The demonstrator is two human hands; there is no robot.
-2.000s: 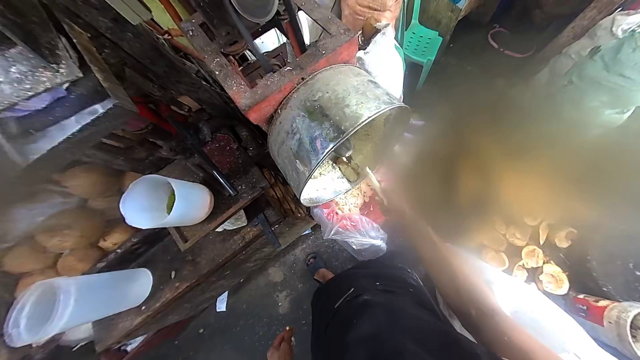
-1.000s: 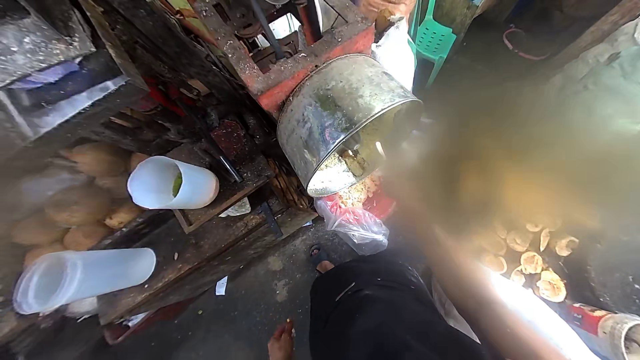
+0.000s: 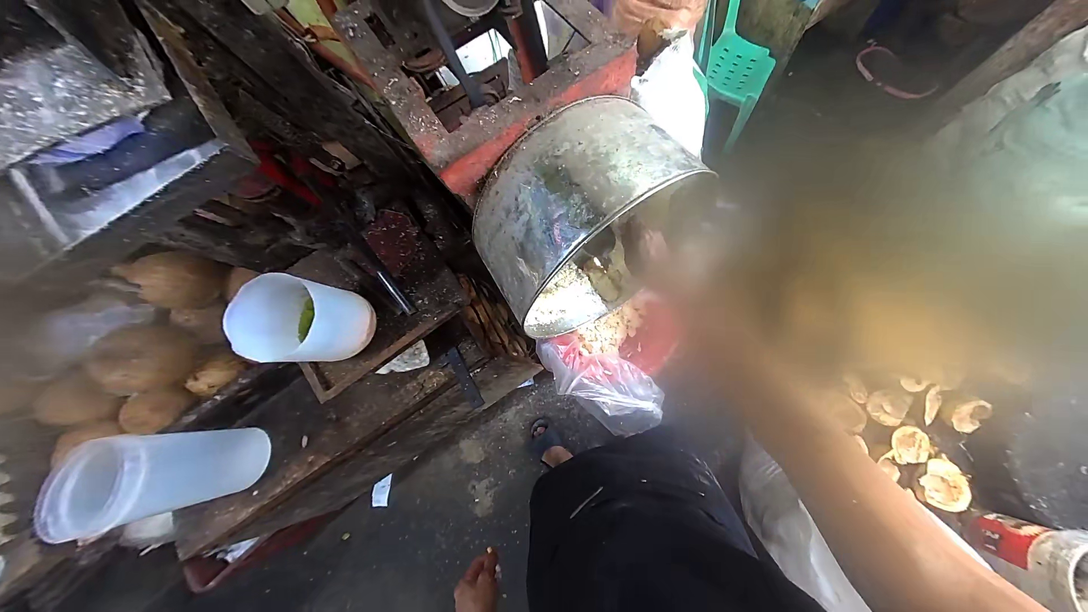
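A metal drum lies tilted with its mouth towards me, with pale shredded material, likely grated coconut, inside its lower rim. My right arm reaches in from the lower right, and my right hand is at the drum's mouth, blurred, so its fingers and anything in them are unclear. Just below the mouth, a clear plastic bag lies beside a red container that holds more shreds. My left hand hangs low at the bottom edge, partly cut off, away from the drum.
Left, a white container and a translucent one lie on their sides on a wooden bench, near brown coconuts. A red machine frame adjoins the drum. Coconut shell pieces lie right; a green plastic chair stands behind.
My right hand has stayed around the drum's mouth, its exact motion blurred. The bag, the containers and the bench look unmoved apart from a slight shift of the view.
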